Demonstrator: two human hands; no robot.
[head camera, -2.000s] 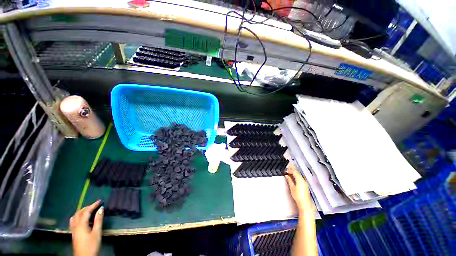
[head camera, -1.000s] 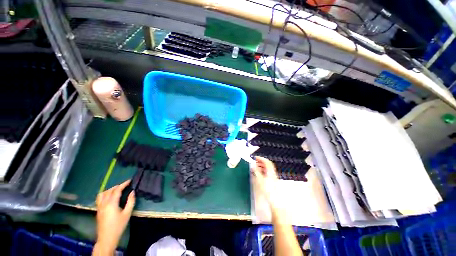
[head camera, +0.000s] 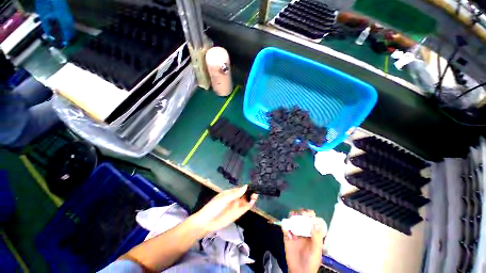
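Note:
My left hand (head camera: 230, 207) holds a black housing (head camera: 265, 190) level at the bench's front edge, just below the heap. My right hand (head camera: 305, 240) grips the white glue bottle (head camera: 299, 225), its narrow tip pointing left toward the housing, not touching it. Loose small black inserts (head camera: 277, 154) lie in a heap that spills out of the light-blue basket (head camera: 314, 88). More black housings (head camera: 230, 134) lie in two groups left of the heap. Finished black parts (head camera: 386, 181) stand in slanted rows on a pale sheet (head camera: 362, 240) at the right.
A pink tumbler (head camera: 219, 77) stands by the post. A crumpled white tissue (head camera: 330, 161) lies beside the heap. Bagged trays (head camera: 141, 114) with black parts are at left. A dark blue crate (head camera: 101, 213) is low left. Stacked sheets (head camera: 458, 208) stand far right. Another person's hands show behind the shelf.
The view has turned left. My left hand has lifted a housing and brought it right, toward the front edge. My right hand has left the finished rows and now holds the white bottle.

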